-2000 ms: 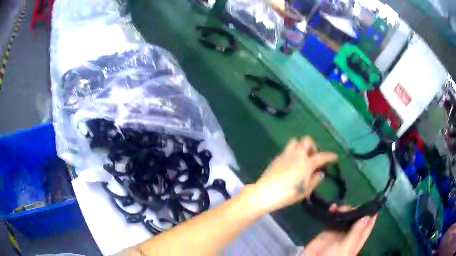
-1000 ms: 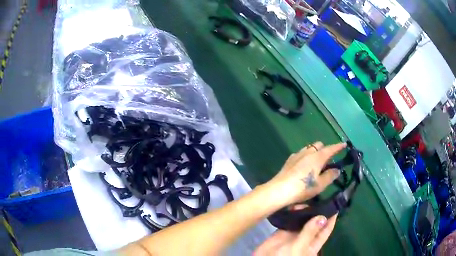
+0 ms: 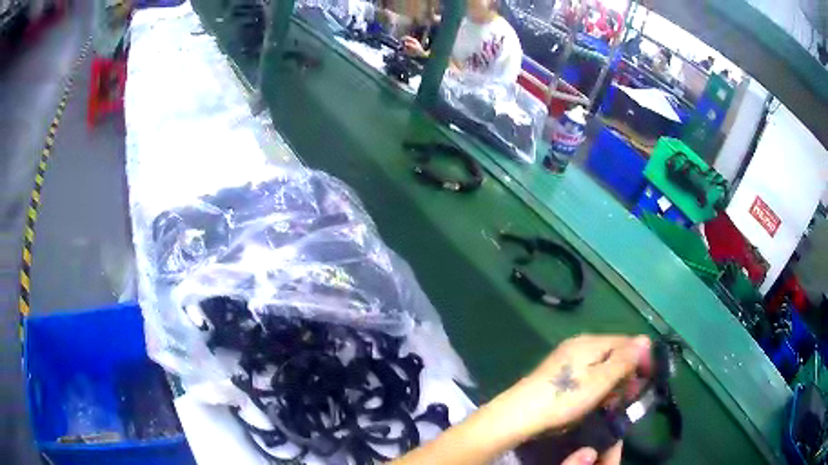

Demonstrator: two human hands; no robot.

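My left hand (image 3: 590, 374) reaches in from the bottom and closes its fingers on the upper end of a black headband assembly (image 3: 670, 420) over the green belt. A small white label shows on the assembly. My right hand (image 3: 601, 456) is mostly cut off by the bottom edge; its fingertips hold the assembly's lower part from below. My left hand hides part of the headband. A heap of loose black yokes (image 3: 340, 390) lies to the left on white foam, at the mouth of a clear plastic bag (image 3: 290, 245).
Two other headband assemblies, one nearer (image 3: 554, 272) and one farther (image 3: 447, 166), lie on the green belt (image 3: 436, 245). A spray can (image 3: 565, 139) stands on the green ledge. A blue bin (image 3: 100, 381) is at lower left. A person (image 3: 486, 50) is beyond a green post.
The view has tilted up, so the bag, yokes and belt items sit lower. The held assembly and both hands are nearer the bottom edge. A person and green posts have come into view.
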